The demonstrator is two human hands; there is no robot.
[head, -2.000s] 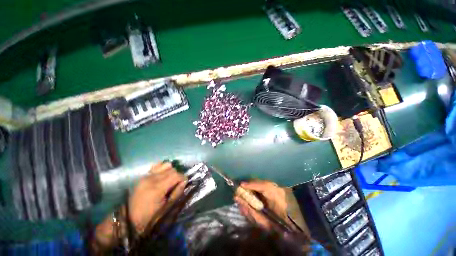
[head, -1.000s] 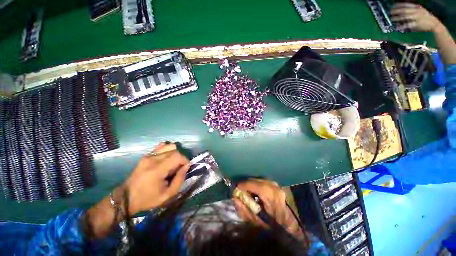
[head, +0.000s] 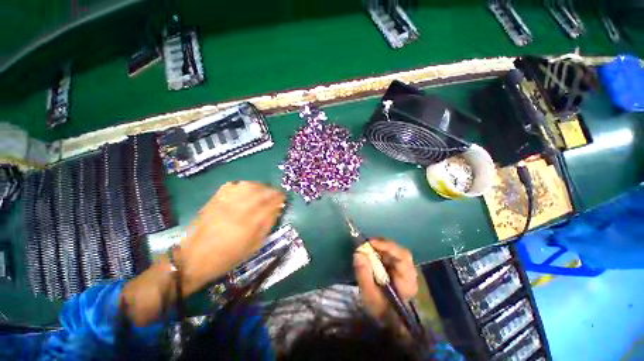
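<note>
My right hand (head: 387, 275) holds a soldering iron (head: 373, 259) by its pale tan grip, its thin metal tip pointing up and left, just below the heap. A silver-white phone board assembly (head: 286, 261) lies on the green bench, partly covered by dark strands in front of the camera. My left hand (head: 236, 215) is above and left of that assembly, its fingertips near the lower left of a heap of small purple-pink and silver components (head: 322, 158). Whether its fingers hold anything cannot be seen.
Dark ribbed strips (head: 88, 215) lie at left. Stacked board assemblies (head: 219, 137) lie behind my left hand. A fan (head: 413, 134), a waste cup (head: 460, 173) and a scorched pad (head: 512, 204) stand right. A slotted tray (head: 494, 296) is lower right. The conveyor (head: 282, 56) carries spaced assemblies.
My left hand has moved off the assembly, up and right towards the heap. My right hand and the iron have moved right, away from the assembly. The other person's hand at upper right is gone.
</note>
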